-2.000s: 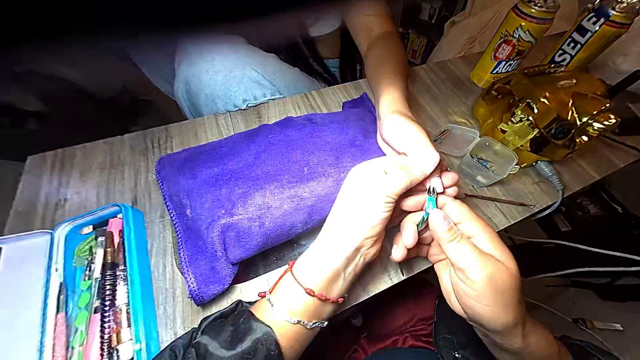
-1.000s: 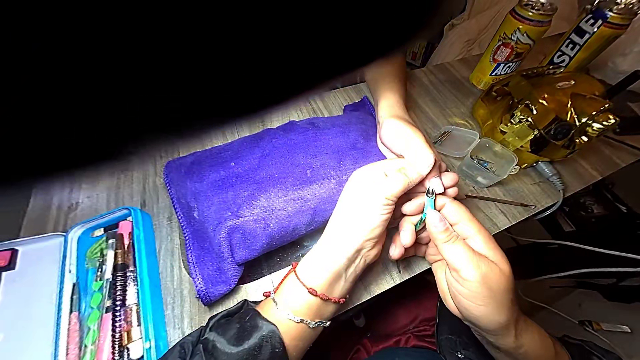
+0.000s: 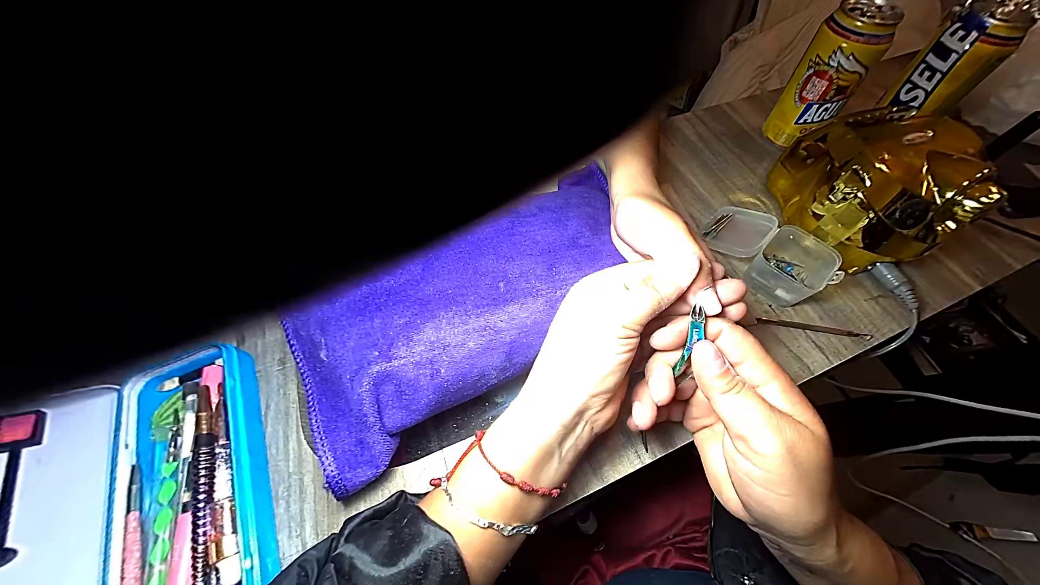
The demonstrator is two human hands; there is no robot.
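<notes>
My left hand (image 3: 605,337), with a red knotted bracelet and a silver one at its wrist, grips the fingers of another person's hand (image 3: 654,231). That person's forearm lies at the end of a rolled purple towel (image 3: 479,292). In my right hand (image 3: 751,414) is a small teal cuticle nipper (image 3: 693,340), held between thumb and fingers. Its metal jaws are at the tip of one of the person's fingers, by the nail (image 3: 708,301). Whether the jaws touch the skin cannot be told.
A small lidded plastic box (image 3: 792,268) with metal bits, a thin metal tool (image 3: 812,328), a shiny gold translucent object (image 3: 886,191) and two yellow cans (image 3: 833,73) are at the right. A blue case (image 3: 252,455) of brushes stands at the lower left. A dark shape hides the upper left.
The dark shape has come over the upper left and now covers the person's lap and part of the towel. Both my hands stay in nearly the same place, still holding the finger and nipper.
</notes>
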